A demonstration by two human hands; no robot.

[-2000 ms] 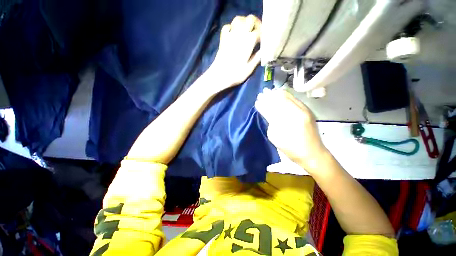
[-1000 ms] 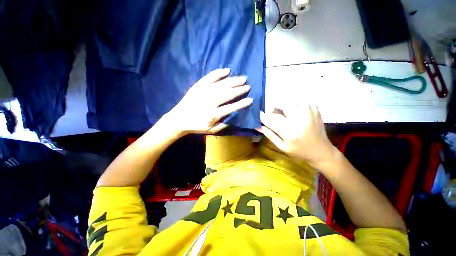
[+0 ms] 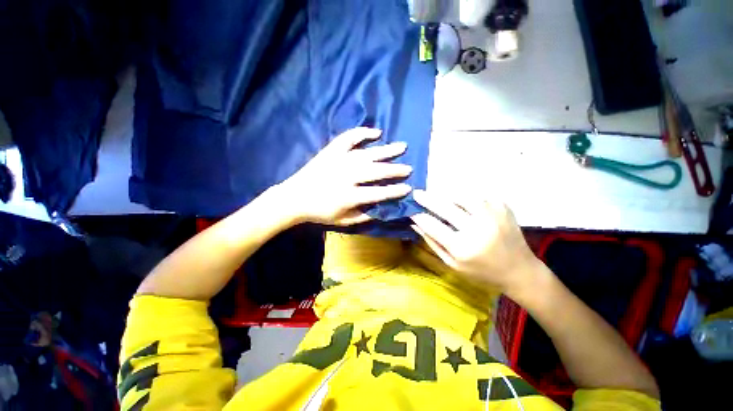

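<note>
A navy garment piece (image 3: 265,104) lies over the white table, with its near edge at the table's front edge. My left hand (image 3: 354,181) lies on the cloth near that edge, fingers spread and pointing right. My right hand (image 3: 474,237) is at the cloth's near right corner, thumb and fingertips on its edge. The cloth's right edge runs up to the machine's presser foot area, where a yellow-green spot (image 3: 426,44) shows. The needle cannot be made out.
On the table (image 3: 514,172) at right lie a black rectangular case (image 3: 617,56), a green cord loop (image 3: 639,171), red-handled snips (image 3: 697,164) and a thin brown stick (image 3: 671,128). A dark cloth heap (image 3: 60,120) hangs at left. Red baskets (image 3: 554,305) stand below the table.
Both hands have come down from beside the machine to the cloth's near edge. The cloth now lies flatter, off my lap. The machine head has mostly left the top of the view.
</note>
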